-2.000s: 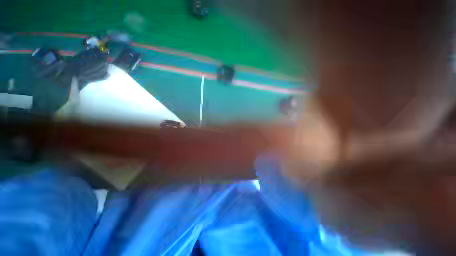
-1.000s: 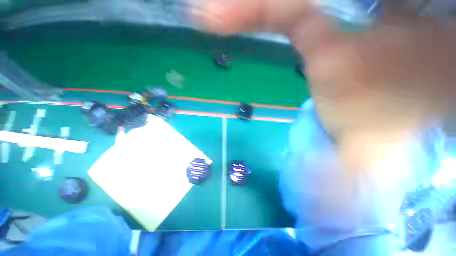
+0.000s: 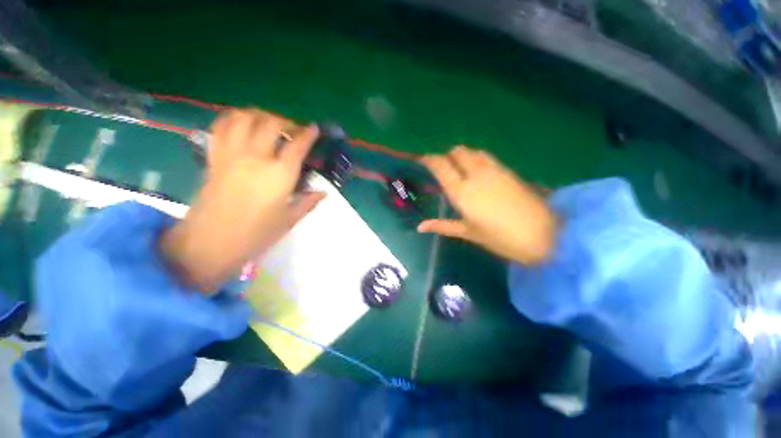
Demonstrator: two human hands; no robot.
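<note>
My left hand (image 3: pixel 255 180) is over the dark cluster of watches (image 3: pixel 336 161) at the paper's top edge, thumb and fingers apart; its palm side is hidden, so I cannot tell if it holds one. My right hand (image 3: pixel 484 201) is palm down with fingers apart, just right of a square watch (image 3: pixel 401 195) with a lit screen showing white, red and green marks. No object shows in it. A round watch (image 3: pixel 382 285) with white lines lies on the paper's right corner. Another round watch (image 3: pixel 451 302) lies right of the white line.
The white paper sheet (image 3: pixel 330 261) lies over a yellow one (image 3: pixel 295 349). A white strip (image 3: pixel 94 190) lies at the left. A blue cord (image 3: pixel 330 349) runs from my left cuff. A plastic tray (image 3: pixel 728 265) shows blurred at the right. A dark object (image 3: pixel 618 133) sits on the green surface.
My left hand has come into view over the cluster. My right hand has moved down from the top right to beside the square watch. The view has shifted and tilted.
</note>
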